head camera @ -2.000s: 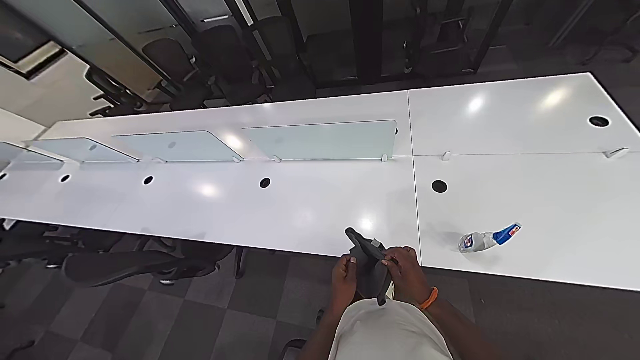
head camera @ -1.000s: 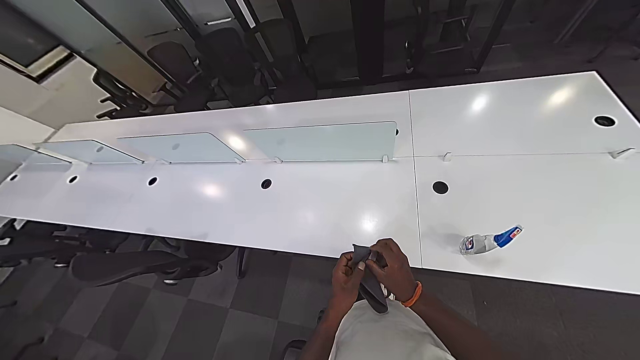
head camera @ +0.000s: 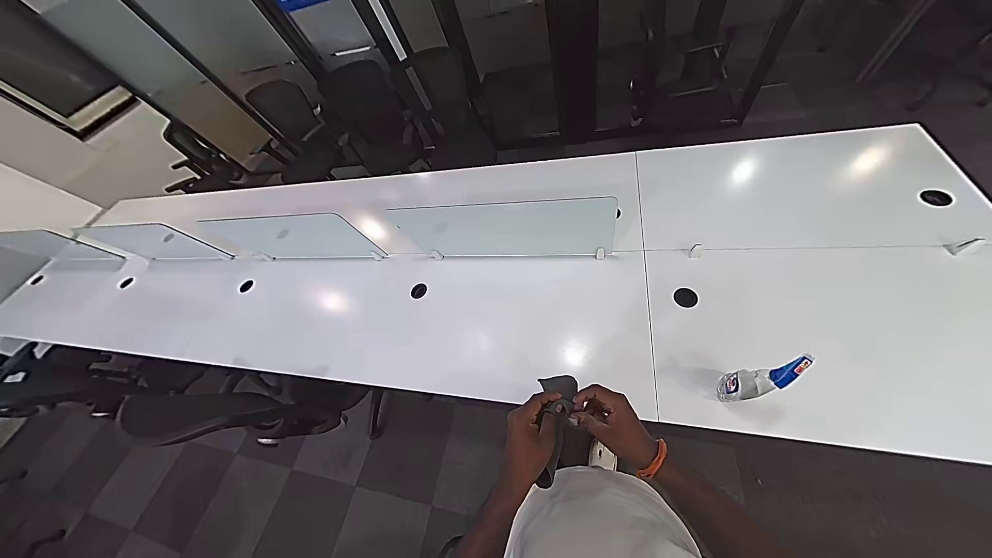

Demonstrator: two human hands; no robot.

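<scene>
A dark grey cloth (head camera: 559, 385) is bunched between my two hands, just off the near edge of the long white desk, and one end of it hangs down toward my shirt. My left hand (head camera: 533, 434) grips its left side with the fingers closed. On its right side, my right hand (head camera: 614, 422) pinches the cloth with thumb and fingertips; an orange band circles that wrist. A clear spray bottle (head camera: 745, 385) with a blue and white top lies on its side on the desk, to the right of my hands.
Frosted glass dividers (head camera: 511, 229) stand along the middle of the white desk (head camera: 480, 333). Round black cable grommets (head camera: 686, 297) and small white brackets (head camera: 695, 250) dot its top. Black office chairs (head camera: 209, 415) stand at the near left, with more chairs (head camera: 368, 116) behind the desk.
The cloth, spread wider and reaching higher two seconds ago, is now bunched between my fingers. Both hands have stayed near the desk edge. The spray bottle has not moved.
</scene>
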